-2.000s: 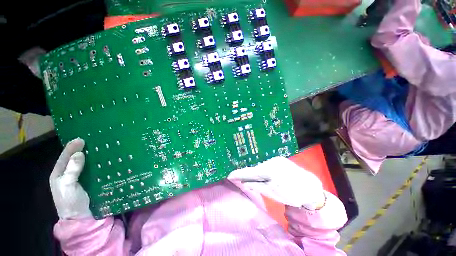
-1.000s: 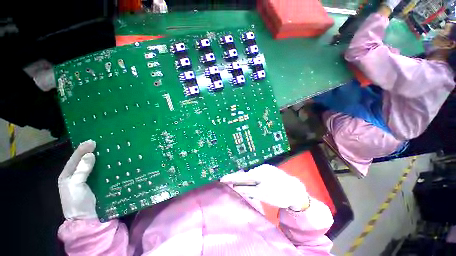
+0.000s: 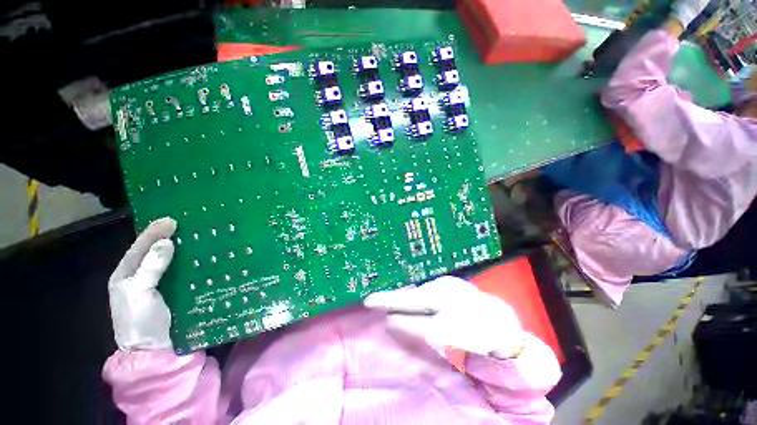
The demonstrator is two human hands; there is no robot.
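Note:
A large green circuit board (image 3: 249, 191) is held up tilted in front of my chest, its flatter side with solder dots facing me. Several black power transistors (image 3: 380, 112) with silvery tabs stand in rows at its upper right. My left hand (image 3: 145, 286), in a white glove, grips the board's lower left edge, fingers on the face. My right hand (image 3: 452, 314), also white-gloved, is at the lower right edge, its fingers partly behind the board. The underside of the board is hidden.
A green-matted bench (image 3: 531, 108) lies behind the board, with a red foam block (image 3: 523, 31) on it. A black tray (image 3: 573, 349) with a red sheet (image 3: 531, 303) is at my right. A neighbouring person in a pink smock (image 3: 689, 124) sits at the right. Yellow-black tape marks the floor.
The board and both hands show slightly further right in the picture than one second ago. The grip looks the same. The view of the bench and neighbour has shifted a little.

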